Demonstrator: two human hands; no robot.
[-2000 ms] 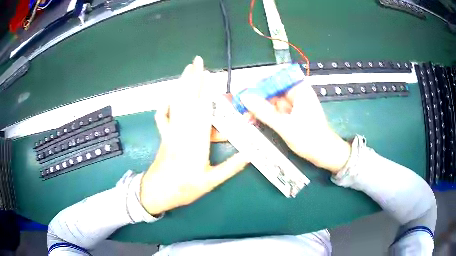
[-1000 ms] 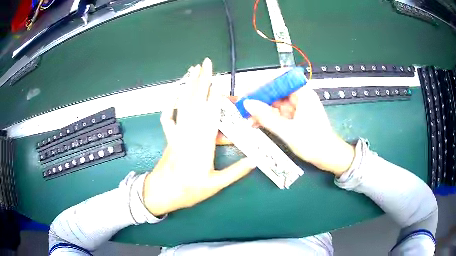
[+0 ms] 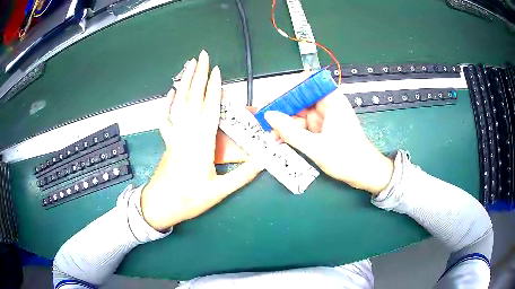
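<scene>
A pale strip module (image 3: 274, 151), underside up, lies slantwise over the orange-brown base plate (image 3: 230, 151), which is mostly hidden. My left hand (image 3: 189, 147) lies over the strip's far left part, fingers extended and thumb under or against its near left edge; the strip seems held between them. A piece of the strip's end shows beyond my fingertips. My right hand (image 3: 333, 138) holds the blue probe block (image 3: 299, 99), thumb on top, with its lower left end at the strip's right edge. Whether its tip touches the strip is hidden.
Black dotted strips lie in a group at left (image 3: 84, 169) and in two rows at right (image 3: 404, 97). More are packed at far right (image 3: 494, 135) and far left. A black cable (image 3: 247, 53) and thin red wire (image 3: 312, 42) run back, beside a pale strip (image 3: 301, 28).
The strip has shifted up and left between my hands, and its lower end is farther from me. My left hand has moved left with fingers more spread. The blue block has moved slightly left.
</scene>
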